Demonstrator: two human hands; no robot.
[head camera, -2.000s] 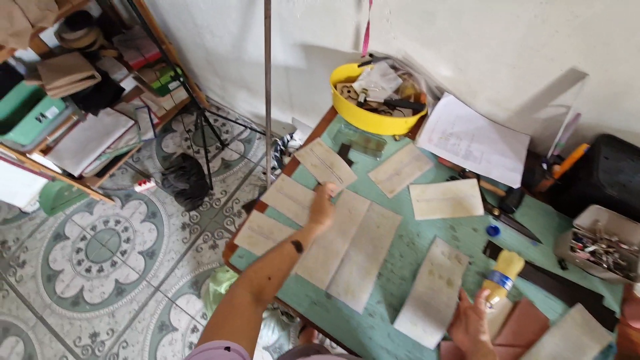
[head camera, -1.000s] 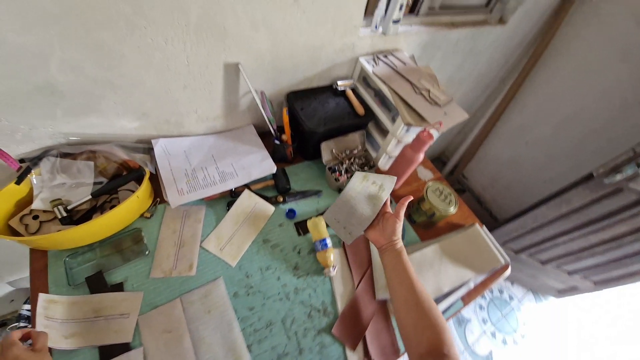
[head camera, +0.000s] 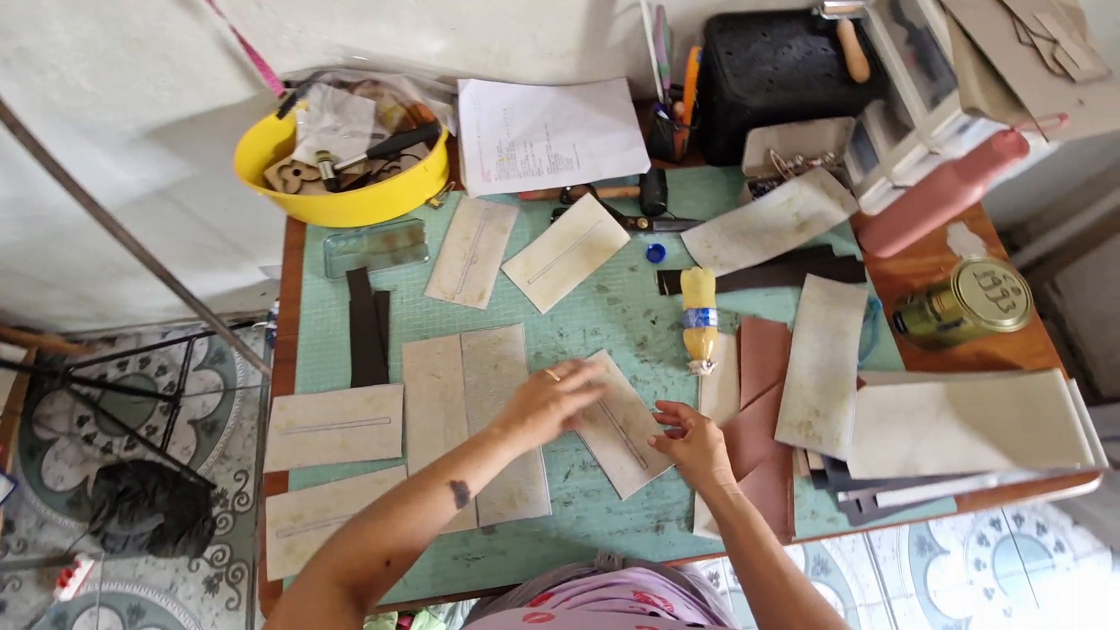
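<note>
A pale rectangular piece with a marked slot (head camera: 623, 429) lies slanted on the green cutting mat (head camera: 604, 534). My left hand (head camera: 551, 404) is over its upper left edge, somewhat blurred, and my right hand (head camera: 689, 440) is at its right edge with curled fingers; grip is unclear for both. A large pale panel with a centre line (head camera: 437, 376) lies under my left forearm. Similar slotted pieces lie at the left (head camera: 337, 427) and behind (head camera: 566, 252). Plain pale pieces (head camera: 821, 367) rest at the right, beside reddish-brown strips (head camera: 766, 437) and a small plastic bottle of yellow liquid (head camera: 699, 319).
A yellow basin (head camera: 341, 206) of tools and scraps stands back left, near printed sheets (head camera: 551, 140). Scissors (head camera: 643, 223) and a black-headed mallet (head camera: 653, 192) lie behind. A pink bottle (head camera: 945, 192), a tin (head camera: 989, 293) and stacked sheets (head camera: 971, 424) occupy the right side.
The view has swung back leftward and down. My right hand has left the plain piece it held up a second ago. Both hands are now at a slotted piece in the middle.
</note>
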